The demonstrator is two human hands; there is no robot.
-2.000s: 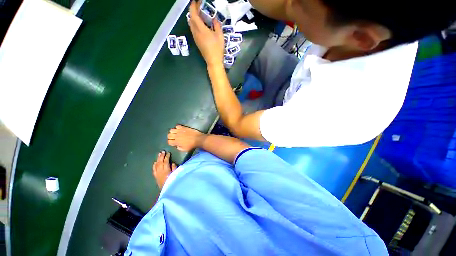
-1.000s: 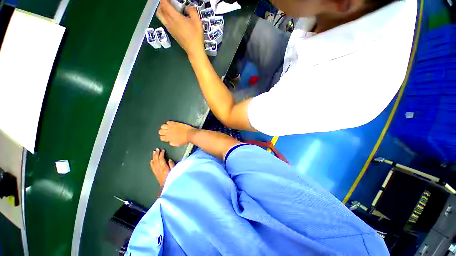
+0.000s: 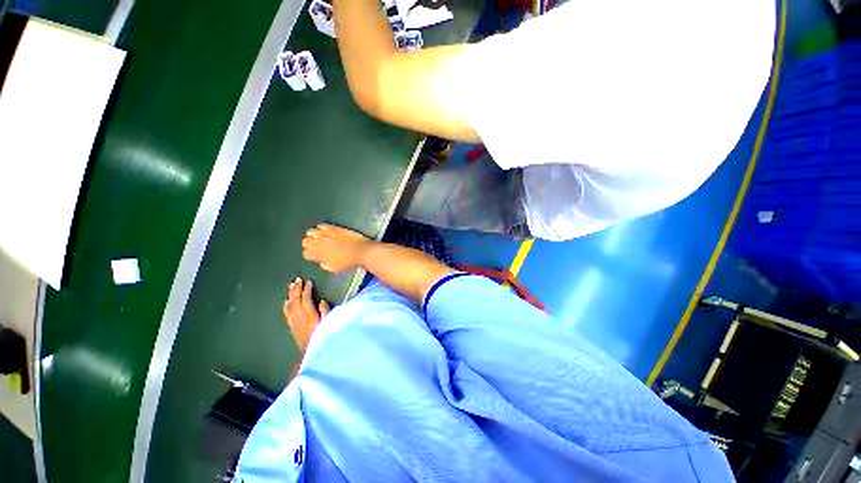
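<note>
My right hand [image 3: 332, 247] rests palm down on the dark green worktop [image 3: 274, 179] near its front edge, fingers slightly bent, holding nothing visible. My left hand [image 3: 302, 311] lies on the worktop just nearer to me, fingers apart and empty. The hands do not touch. Two white adapter housings [image 3: 300, 71] stand side by side far up the worktop, beside the metal rail. More white housings [image 3: 408, 40] lie at the top edge of the picture, partly hidden by another person's arm.
The green conveyor belt [image 3: 142, 179] with its pale rail [image 3: 200, 222] runs along the left. A small white piece [image 3: 125, 271] lies on it. A large white board [image 3: 57, 141] is beyond. A black box [image 3: 238, 404] with a thin item is near my left arm. A white-shirted person [image 3: 604, 104] leans in.
The other person has leaned further up the picture, and their head and hand have left view. The small white piece has moved up along the belt. My hands stay resting on the worktop.
</note>
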